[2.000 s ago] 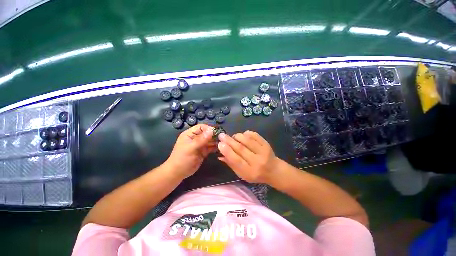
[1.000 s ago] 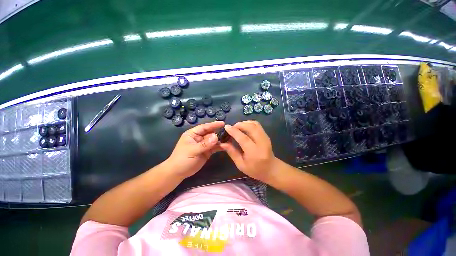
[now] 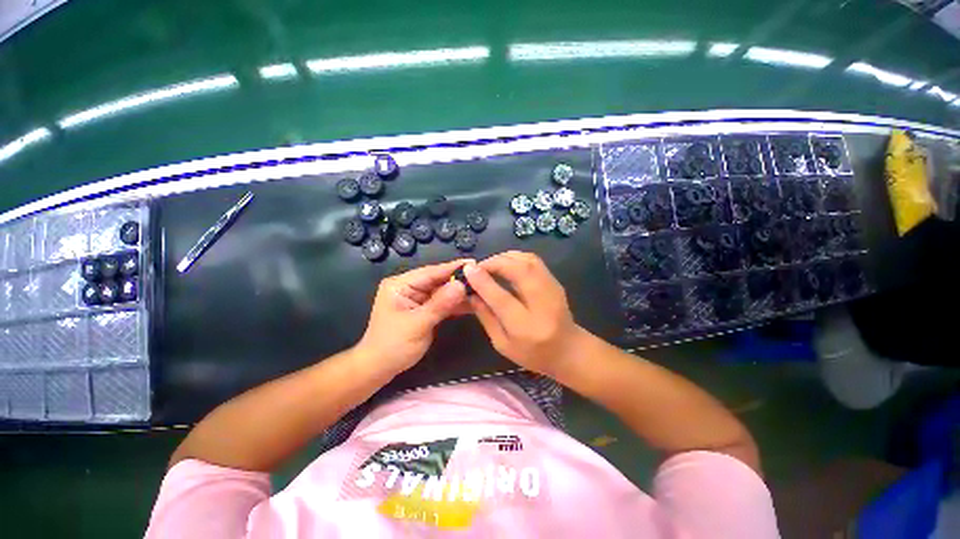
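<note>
A small dark round unit point(image 3: 461, 276) is pinched between the fingertips of both hands, above the black mat in front of me. My left hand point(image 3: 408, 316) holds it from the left. My right hand point(image 3: 526, 313) holds it from the right. The fingers cover much of it, so its parts cannot be told. A loose cluster of black round units point(image 3: 422, 230) lies on the mat beyond my hands. A smaller group of round circuit boards with pale speckled tops point(image 3: 545, 221) lies right of that cluster.
A clear tray full of dark parts point(image 3: 726, 226) is at the right. A clear tray point(image 3: 79, 353) at the left holds several black discs. Tweezers point(image 3: 216, 232) lie slanted beside it. A yellow bag point(image 3: 907, 184) is at far right. A white rail point(image 3: 505, 135) borders the green surface.
The fingertips have closed further around the unit and shifted slightly, so less of it shows. A dark sleeve near the yellow bag a second ago has drawn back.
</note>
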